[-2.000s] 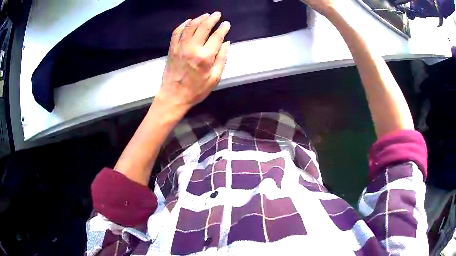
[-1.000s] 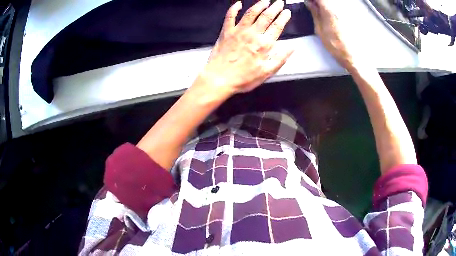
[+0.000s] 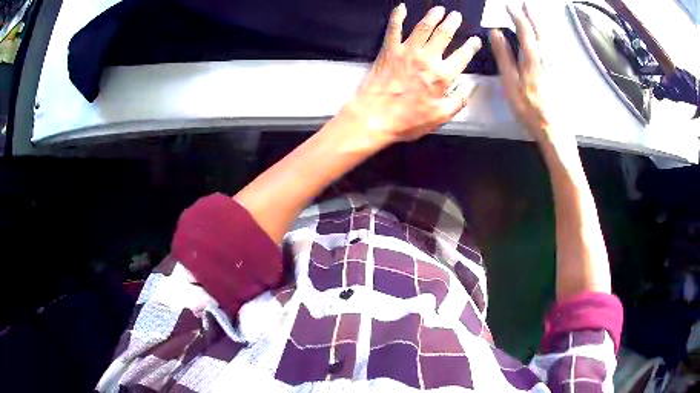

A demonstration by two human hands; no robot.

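A long dark navy garment piece lies on the white ironing cover, its left end curving down to a point and its upper part cut off by the frame top. My left hand lies with fingers spread on the right part of the cloth and grips nothing. My right hand is at the cloth's right end, fingertips at its edge; whether it pinches the edge is unclear. A small white patch shows between the hands at the cloth's end.
A silver-rimmed iron rests at the right end of the table. A dark purple bundle or cord is beyond it. The table's curved front edge runs before me, above a dark green floor.
My left hand has moved right along the cloth to beside my right hand. My right hand has come further into view. The view has shifted, showing more of the iron.
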